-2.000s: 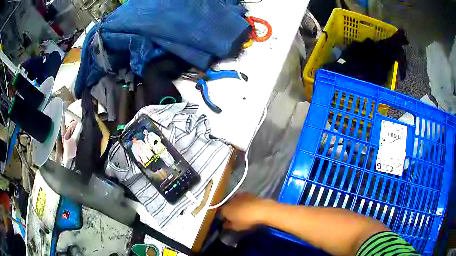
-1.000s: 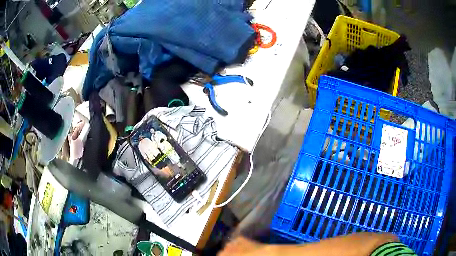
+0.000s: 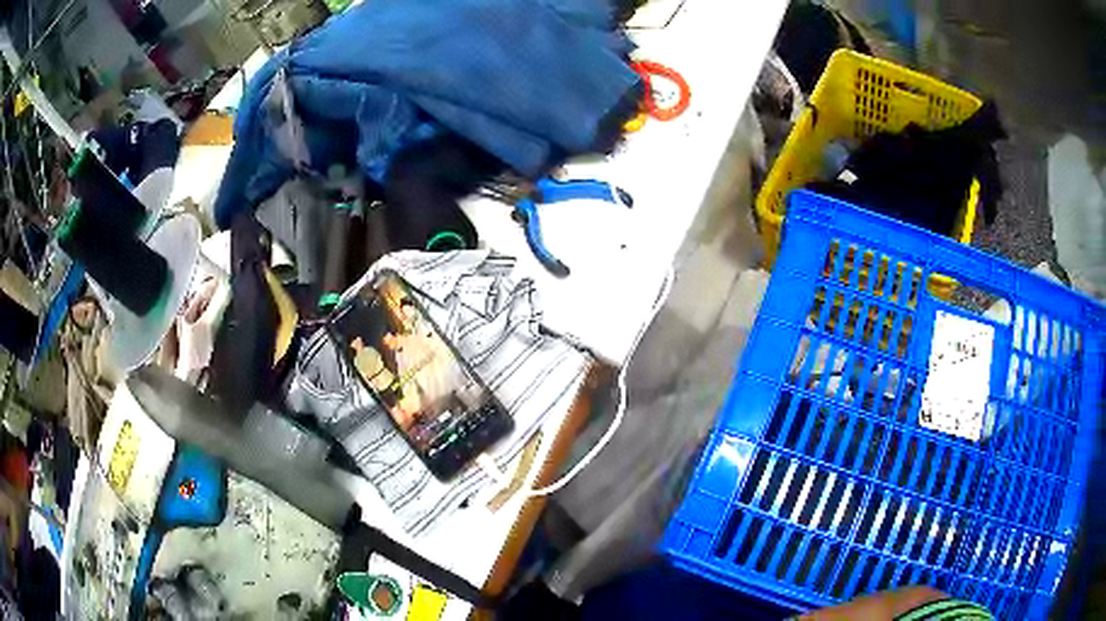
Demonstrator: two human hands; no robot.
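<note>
My right forearm shows only as a strip of skin with a green and black striped cuff at the bottom right edge. My right hand is cut off below the picture. My left hand is out of the picture. The blue plastic crate [image 3: 750, 439] with a white paper label stands just above the forearm. Dark fabric [image 3: 679, 594] lies low beside the crate. The white, grimy overlock machine [image 3: 261, 564] is at the lower left.
A lit smartphone [image 3: 418, 376] lies on striped cloth [image 3: 534, 352] on the white table [image 3: 606, 291], with a white cable over the edge. Blue-handled nippers [image 3: 542, 238], blue denim [image 3: 485, 73] and red-orange loops [image 3: 671, 90] lie farther back. A yellow basket [image 3: 794, 164] holds dark cloth.
My right arm has moved down from the table's edge, and its hand has left the picture at the bottom. The view has shifted slightly, so the scene sits lower and farther right.
</note>
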